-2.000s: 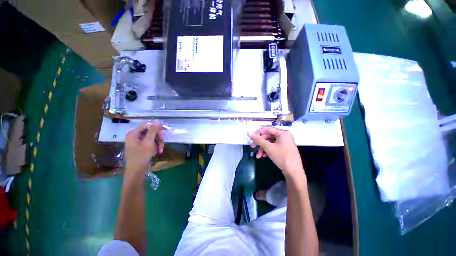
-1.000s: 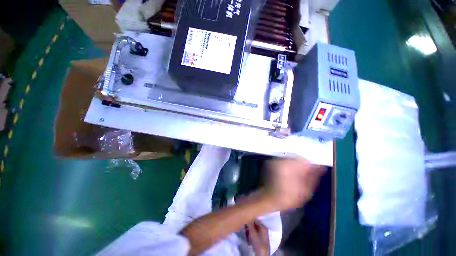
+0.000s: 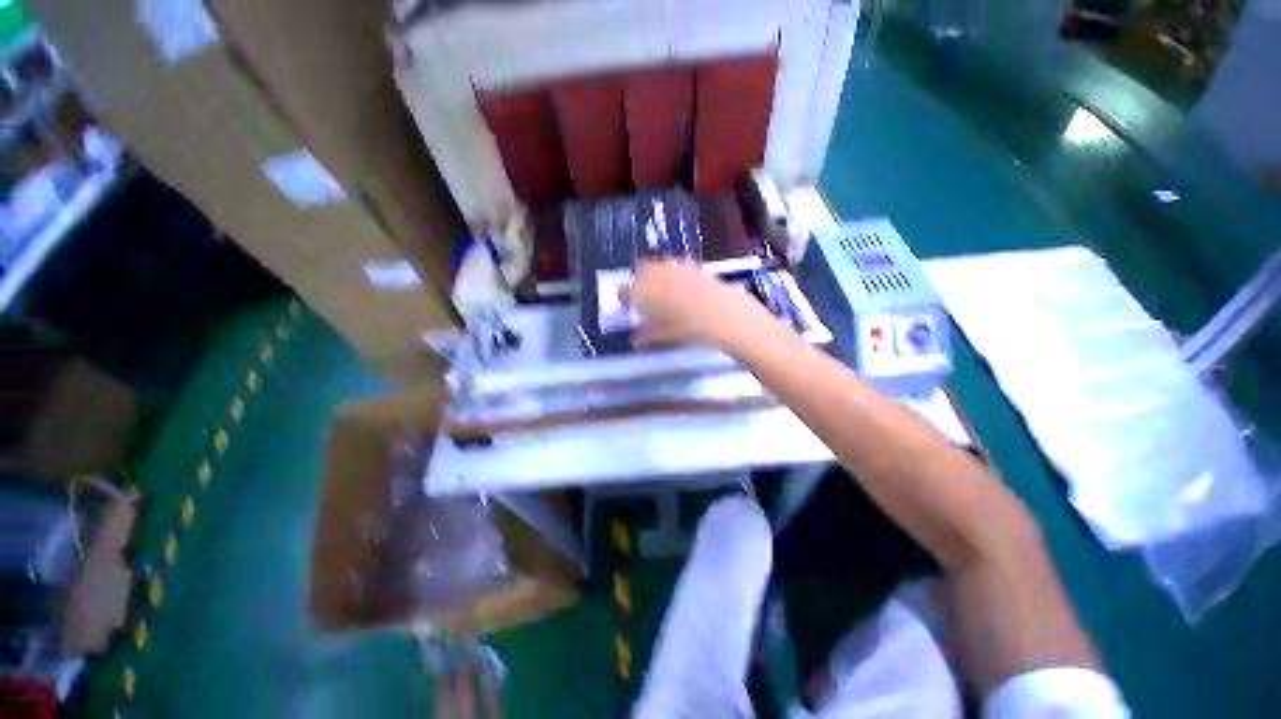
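Note:
The black product box (image 3: 599, 253), in shiny clear film, lies across the infeed in front of the shrink tunnel's red curtain. My right hand (image 3: 677, 305) is at the box's near end, over its white label; blur hides whether its fingers grip. My left hand (image 3: 467, 691) is small, blurred and cut off by the bottom edge, beside a clear film scrap (image 3: 447, 649); its hold is unclear. The sealing bar (image 3: 618, 419) runs across the white table nearer me.
The shrink tunnel (image 3: 632, 31) stands behind the box. The grey control box (image 3: 878, 288) is right of the bar. A pile of white bags (image 3: 1089, 379) lies on the green bench at right. An open waste carton (image 3: 368, 527) with clear scraps is at lower left, with tall cartons behind.
The view has tilted up, showing the tunnel curtain. My right hand has moved from below the table's front edge to the box. My left hand now shows at the bottom edge near the waste carton.

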